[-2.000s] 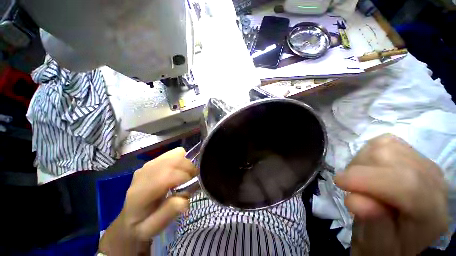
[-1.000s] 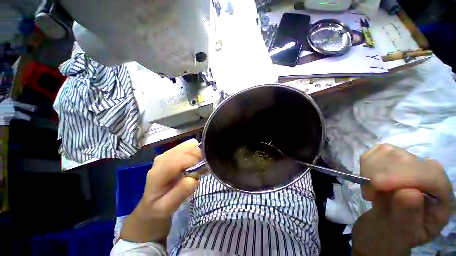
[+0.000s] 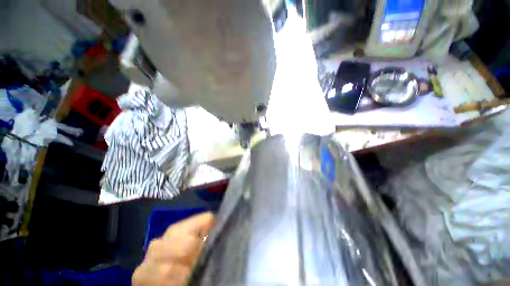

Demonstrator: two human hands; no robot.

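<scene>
The shiny steel mug (image 3: 302, 218) is large and close to the camera, tilted up so that its outer wall shows and its opening is cut off by the bottom edge. My left hand (image 3: 174, 251) is at the mug's left side, fingers closed at its handle, which is mostly hidden. My right hand is not in view, and the spoon is not visible. The round mug lid (image 3: 393, 87) lies on the table beside the black smartphone (image 3: 349, 86).
The sewing machine head (image 3: 207, 56) stands behind the mug. Left of it is a striped cloth heap (image 3: 146, 148). Yellow-handled snips (image 3: 435, 84) and a display unit (image 3: 401, 25) are at back right. White cloth pieces (image 3: 475, 179) lie right. A blue crate (image 3: 162, 220) is below.
The mug has risen towards the camera and tipped, so its outside shows instead of its dark inside. My right hand and the spoon have left the view. The camera view has tilted up.
</scene>
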